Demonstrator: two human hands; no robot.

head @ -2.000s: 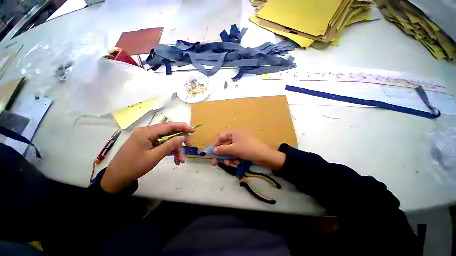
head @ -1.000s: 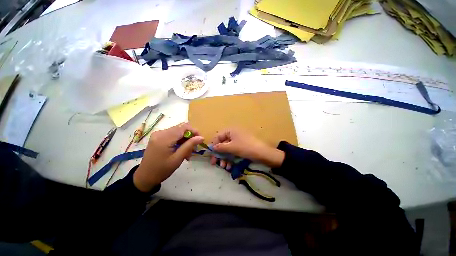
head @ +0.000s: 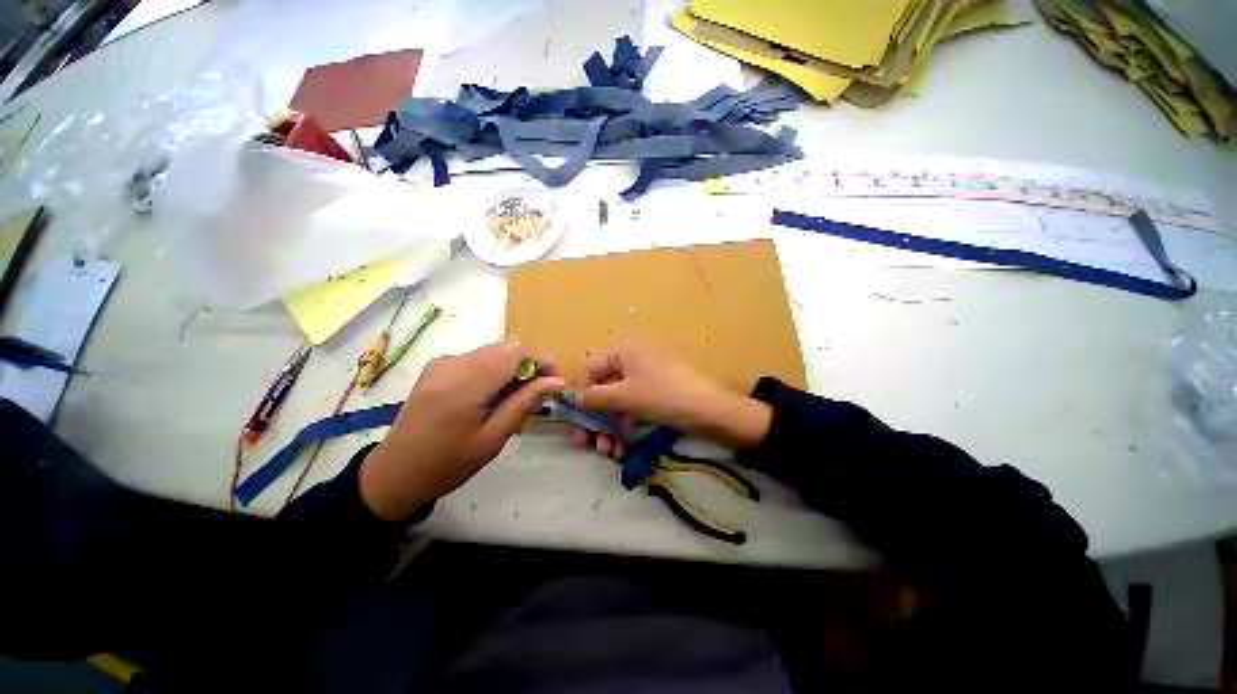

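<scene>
My left hand (head: 455, 427) is closed around a slim tool with a yellow-green handle end (head: 528, 369); its tip is hidden at my fingers. My right hand (head: 651, 396) pinches a narrow blue strap at the front edge of the brown punching board (head: 678, 305). The strap's free end (head: 319, 437) lies on the table left of my left hand, and another part hangs over the pliers. The pliers (head: 695, 498), with yellow-and-black handles, lie open in front of my right hand. Any small fitting at the fingertips is too small to tell.
Behind the board are a white dish of small gold-coloured bits (head: 513, 222) and a strap pile (head: 583, 129). Corded red-and-black (head: 278, 393) and orange (head: 373, 355) tools and a green-handled tool (head: 402, 347) lie left. A finished strap (head: 977, 254) lies right, yellow panels (head: 814, 41) behind.
My left hand has turned and closed in beside my right hand, with the green tool's handle end now facing up. The strap's free end now shows at the left.
</scene>
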